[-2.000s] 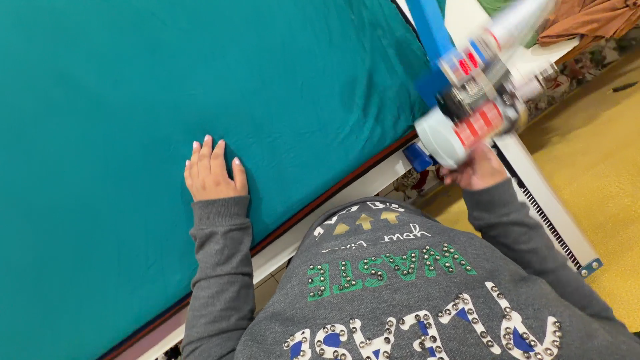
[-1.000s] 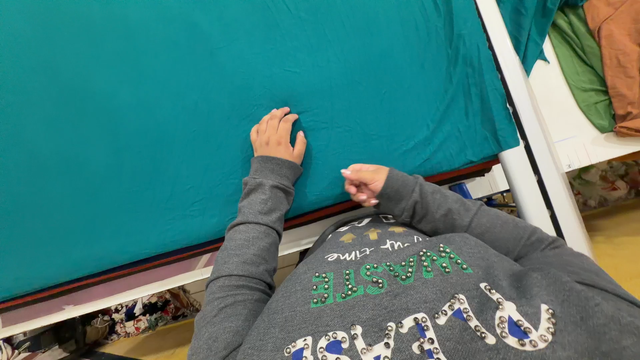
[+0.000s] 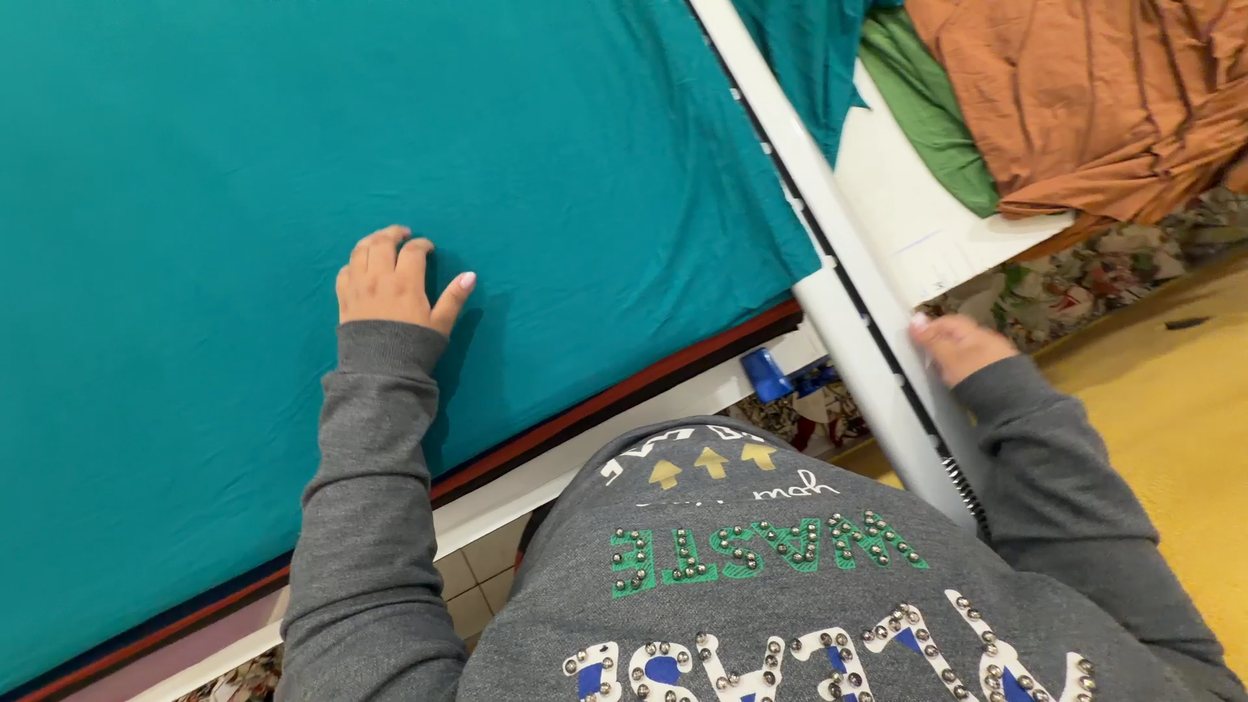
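Observation:
Teal fabric [image 3: 585,195] lies spread over stacked layers of cloth on a table. My left hand [image 3: 395,283] rests on it, palm down with the fingers apart and slightly bent, holding nothing. Across the right end of the fabric runs a long white metal rail [image 3: 819,185] with a black toothed strip. Beside the outer side of this rail is my right hand [image 3: 960,346], a little blurred, its fingertips at or close to the rail; whether it grips the edge is unclear. Dark red layers [image 3: 624,390] show along the near edge under the teal cloth.
Orange-brown fabric [image 3: 1092,107] and green fabric [image 3: 926,117] lie on a white surface [image 3: 907,234] beyond the rail. A blue clamp-like part [image 3: 767,375] sits at the table's near edge. Piled patterned scraps [image 3: 1072,283] show below, beside a yellow floor [image 3: 1170,409].
My right hand has moved from above the teal fabric to the outer side of the rail. The cutting machine held two seconds ago is out of view. My left hand stays on the fabric.

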